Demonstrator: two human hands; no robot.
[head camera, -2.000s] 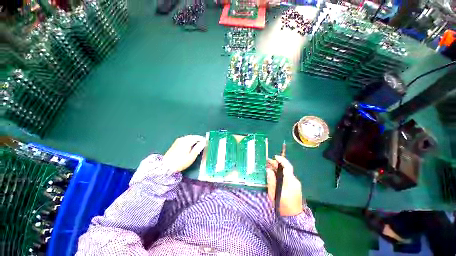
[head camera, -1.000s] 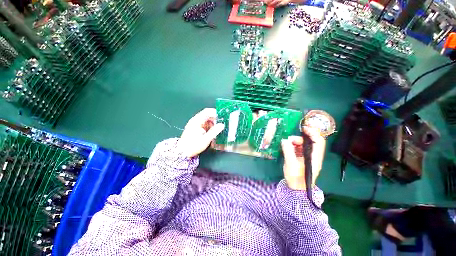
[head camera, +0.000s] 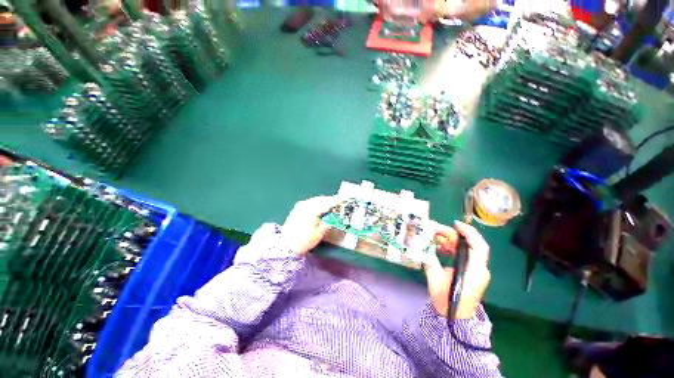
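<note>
A green circuit board (head camera: 380, 224) is held between my two hands, its crowded parts side facing up. The whitish fixture (head camera: 353, 190) shows around and beneath it; whether they touch is unclear. My left hand (head camera: 307, 225) grips the board's left end. My right hand (head camera: 462, 267) is at its right end, fingertips on the edge, and also holds the dark soldering iron (head camera: 460, 277) upright against the palm. The iron's tip is near the solder reel. The image is slightly blurred.
A stack of populated boards (head camera: 414, 151) stands beyond the fixture. The solder reel (head camera: 494, 201) and dark soldering station (head camera: 584, 229) are at right. A blue bin (head camera: 159, 284) of boards is at lower left. More board stacks line both sides. A red fixture (head camera: 400, 37) lies at the far side.
The board has gone from plain green side up to parts side up. It was raised and tilted a second ago. The whole view has shifted, with the table's items now further right.
</note>
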